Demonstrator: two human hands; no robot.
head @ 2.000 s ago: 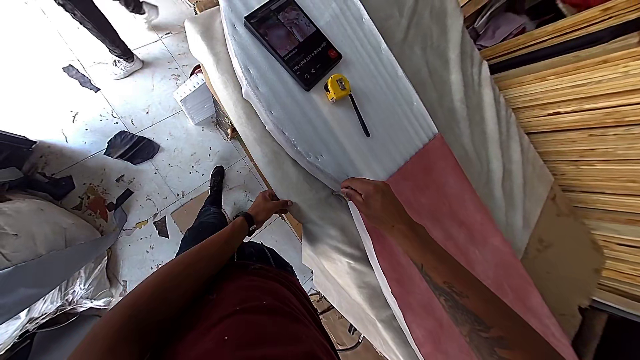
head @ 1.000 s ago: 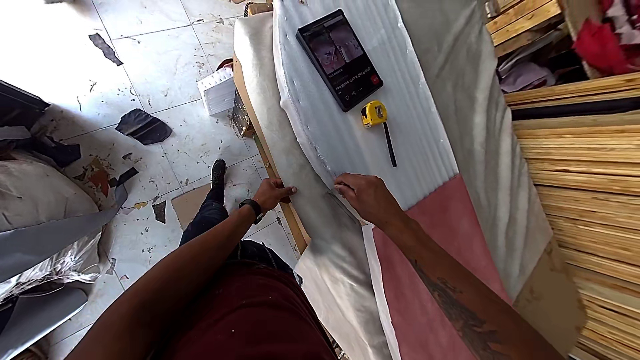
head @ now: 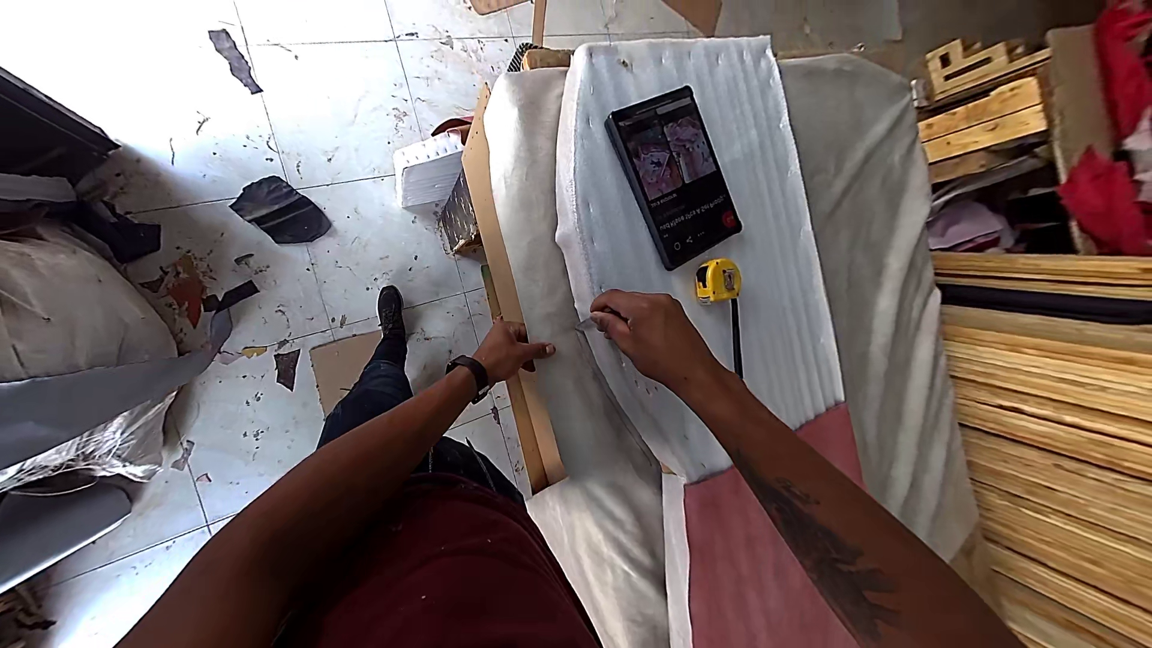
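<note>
My right hand (head: 650, 335) is closed on a small thin tool, too small to name, whose tip points at the edge of the white quilted padding (head: 774, 333). My left hand (head: 511, 351) lies at the near edge of the grey-beige fabric (head: 529, 225), thumb pointing right; whether it pinches the cloth cannot be told. Beyond my right hand, a yellow tape measure (head: 717, 280) with a black strap rests on the padding. Past it lies a dark tablet or phone (head: 673, 177) with a lit screen. Pink fabric (head: 747, 549) adjoins the padding's lower end.
Stacked wooden slats (head: 1053, 387) stand at the right, with red cloth (head: 1111, 202) above them. A wooden edge board (head: 504, 270) runs along the work surface's left side. A white box (head: 429, 171) and dark scraps (head: 281, 211) lie on the tiled floor at the left.
My right hand has moved up along the padding's edge, nearer the tape measure. More of the wooden edge board shows by my left hand. The view has shifted.
</note>
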